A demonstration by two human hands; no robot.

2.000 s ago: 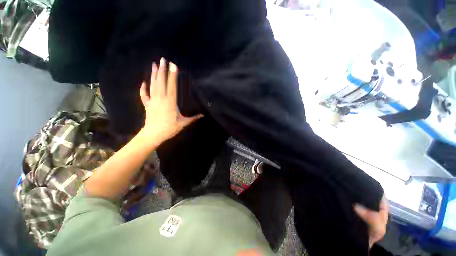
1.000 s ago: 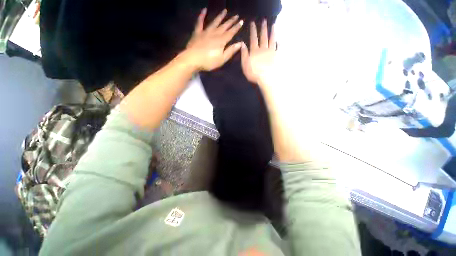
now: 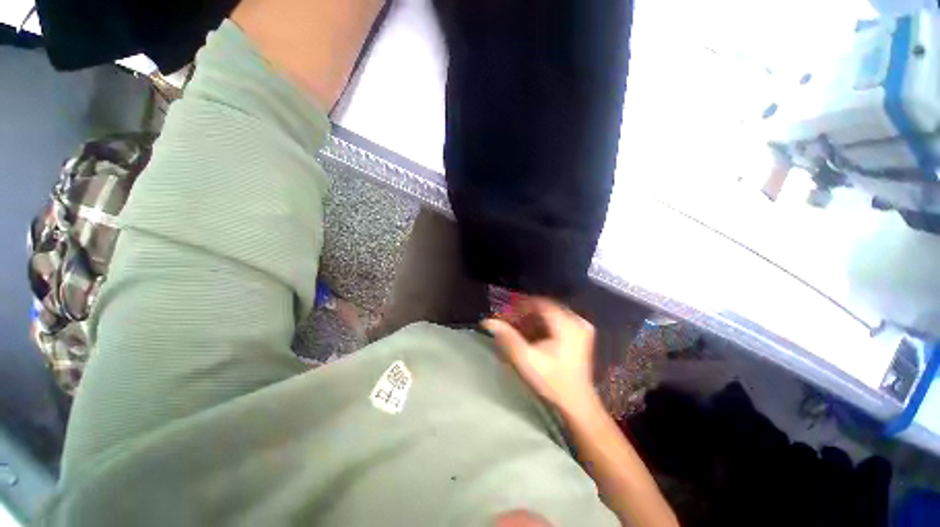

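A black garment tube point(image 3: 536, 144) lies flat from the top edge, across the white tabletop and over its front edge. More black cloth point(image 3: 124, 31) shows at the top left. My right hand point(image 3: 551, 350) is just below the tube's hanging end, near my body, with its fingers curled. Whether it grips the cloth is unclear. My left forearm reaches up past the top edge, and my left hand is out of the picture.
The white sewing machine point(image 3: 876, 113) stands at the upper right, partly cut off. A plaid pile point(image 3: 93, 221) lies at the left. A black pile point(image 3: 763, 463) is low at the right. A marked ruler strip point(image 3: 387, 170) runs along the table's front edge.
My right hand has moved from the top of the cloth down to its hanging end. My left hand has gone out past the top edge. The view has shifted, and the tube lies straighter.
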